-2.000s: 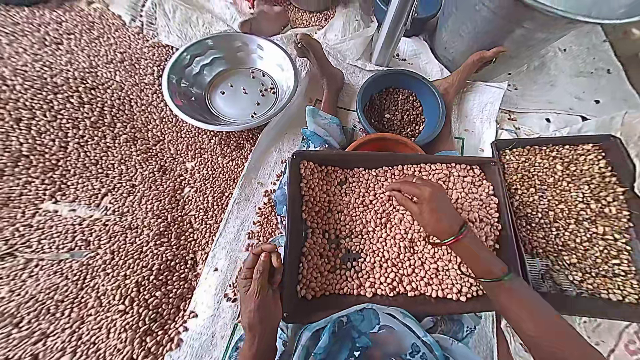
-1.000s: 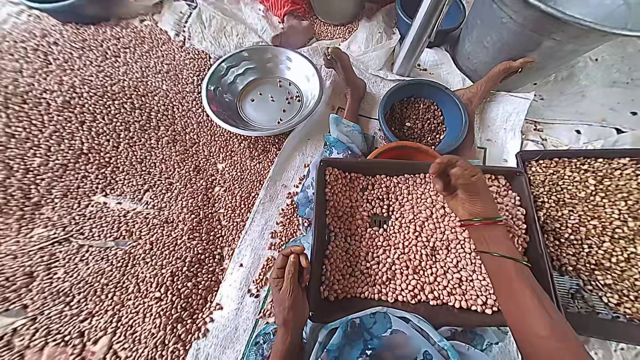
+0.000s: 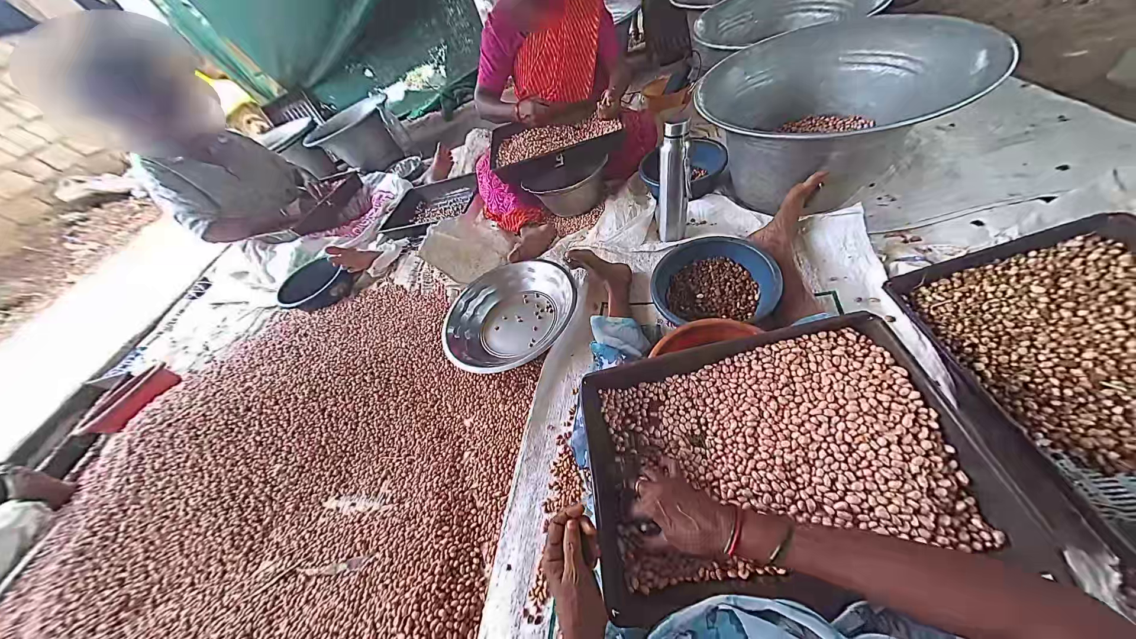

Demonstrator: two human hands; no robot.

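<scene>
A dark rectangular tray (image 3: 1003, 497) of pinkish-brown nuts or seeds (image 3: 825, 417) rests across my lap, tilted in view. My right hand (image 3: 679, 510), with red and green bangles at the wrist, reaches into the tray's left part, its fingers down among the nuts; whether it grips any is hidden. Just outside the tray's lower left edge is my left hand (image 3: 571, 559), fingers curled and fingertips together; what lies inside them cannot be seen.
A large nut heap (image 3: 293, 479) spreads at left beside a steel basin (image 3: 457, 333). Beyond my tray stand an orange bowl (image 3: 701, 335), a blue bowl (image 3: 770, 288) of darker nuts, a steel bottle (image 3: 672, 182) and a big metal tub (image 3: 887, 169). Another tray (image 3: 923, 275) is at right. Other people sit ahead.
My right hand has moved from the tray's far side down to its near left part. The view has tilted up, showing other people and tubs. My left hand stays by the tray's left edge.
</scene>
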